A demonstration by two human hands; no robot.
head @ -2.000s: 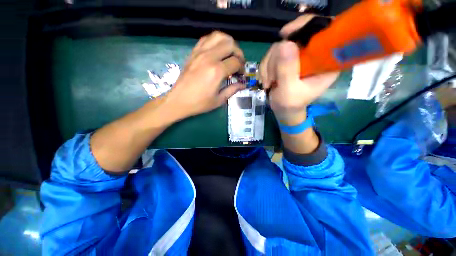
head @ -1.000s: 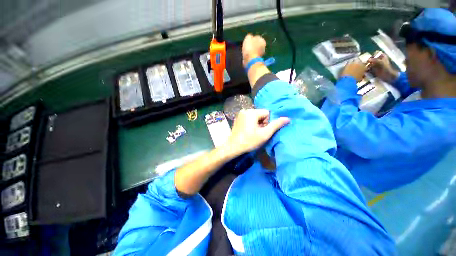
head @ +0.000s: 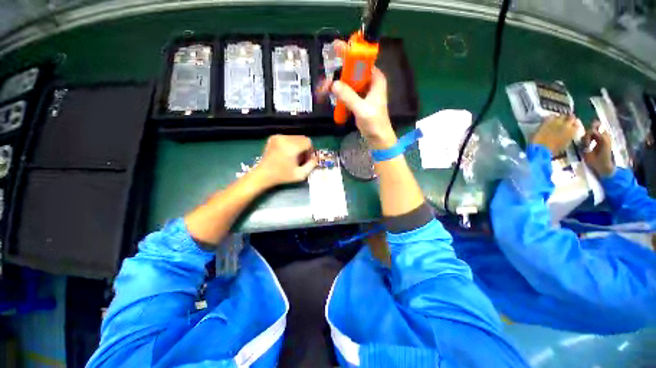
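A silver-white phone housing (head: 328,195) lies on the green mat, its board end away from me. My left hand (head: 288,159) is at the upper left corner of the housing, fingers curled; whether it holds a small part cannot be seen. My right hand (head: 365,100) is raised beyond the housing and grips the orange electric screwdriver (head: 357,70), whose tip points down. A round screw dish (head: 357,155) sits right of the housing, partly beside my right wrist. Small silvery pieces (head: 248,167) lie left of the housing, partly hidden by my left hand.
A black phone tray (head: 216,128) with silver frames stands behind. A wide black tray (head: 79,208) is at left. White paper (head: 444,136), a clear plastic bag (head: 496,152) and a black cable (head: 475,118) are at right. Another worker's hands (head: 557,134) are farther right.
The screwdriver hung free a second ago; my right hand now grips it. My left hand has moved from my right sleeve to the housing's upper left corner. The view has shifted.
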